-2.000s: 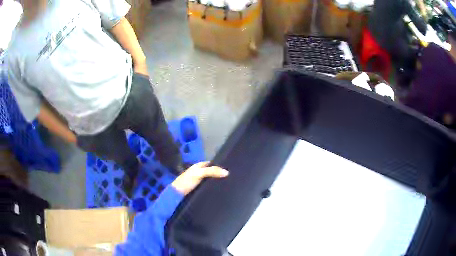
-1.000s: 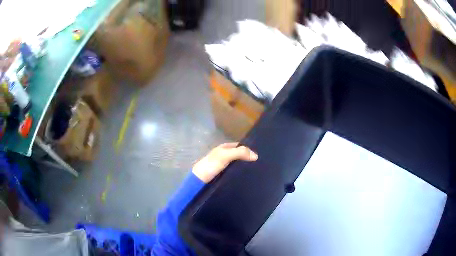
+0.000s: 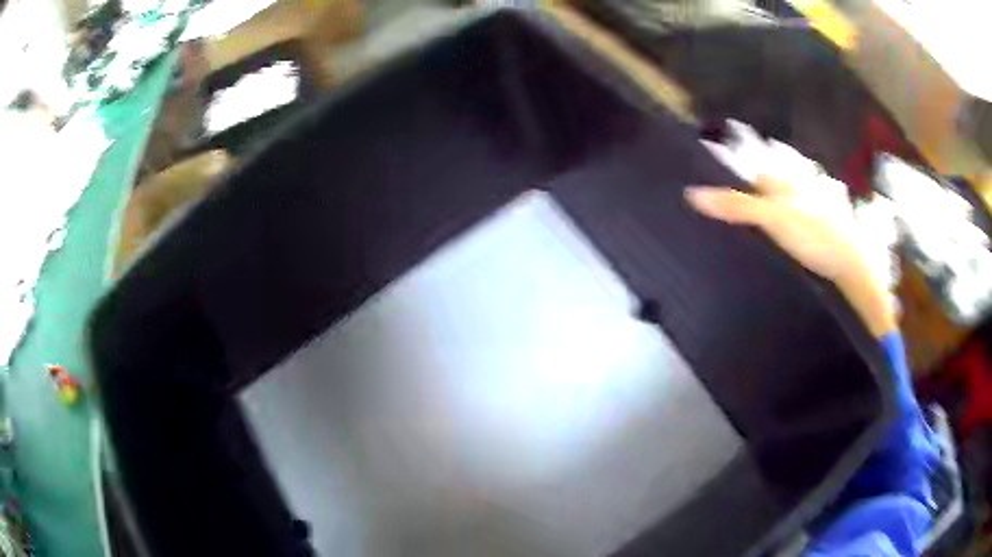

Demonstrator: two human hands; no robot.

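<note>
A large black turnover bin (image 3: 370, 185) fills most of the view, tilted and blurred. A white liner sheet (image 3: 479, 348) lies flat on its bottom, with nothing else seen inside. My right hand (image 3: 810, 229), bare with a blue sleeve, grips the bin's right rim with the thumb over the inside wall. Its other fingers are hidden outside the wall. My left hand is not in view.
A green bench (image 3: 54, 326) with blurred white items and a small red-and-yellow thing runs along the left edge. A dark container with a white sheet (image 3: 252, 98) stands beyond the bin at upper left. White items (image 3: 946, 229) and red things are at the right.
The view has swung round; the bin now sits further left. My left hand, earlier on the bin's left rim, has left the picture. My right hand has come into view on the right rim.
</note>
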